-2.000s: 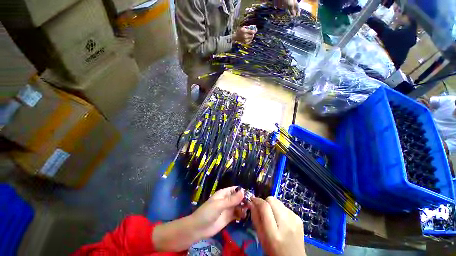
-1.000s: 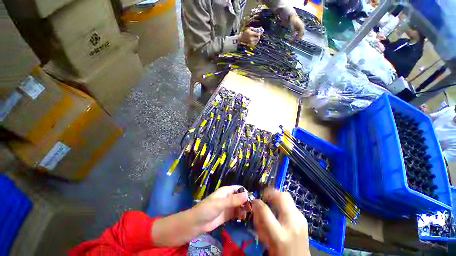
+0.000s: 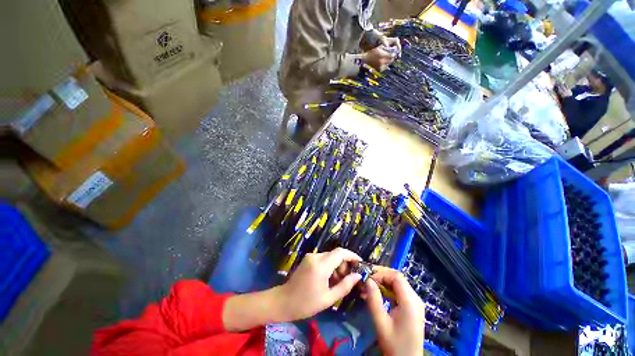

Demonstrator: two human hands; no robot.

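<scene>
My left hand (image 3: 317, 285) and my right hand (image 3: 397, 306) meet at the bottom middle. A small black-and-silver module (image 3: 363, 270) is pinched between their fingertips, partly hidden by them. A yellow-marked strip shows beside my right fingers. Black cables with yellow marks (image 3: 327, 188) lie in dense rows on the tan board (image 3: 393, 156) beyond my hands. A loose cable bundle (image 3: 452, 261) lies diagonally across the near blue tray (image 3: 471, 327), which holds rows of dark modules.
Stacked blue totes (image 3: 519, 243) with dark parts stand at the right. A clear plastic bag (image 3: 487, 153) lies beyond the tray. A person in a brown jacket (image 3: 313, 52) handles cables at the far side. Cardboard cartons (image 3: 118, 153) are piled at the left.
The view has shifted, so the scene sits lower and further right. My right hand was blurred and apart from the module; its fingers are now at it. The other person's hands have come together.
</scene>
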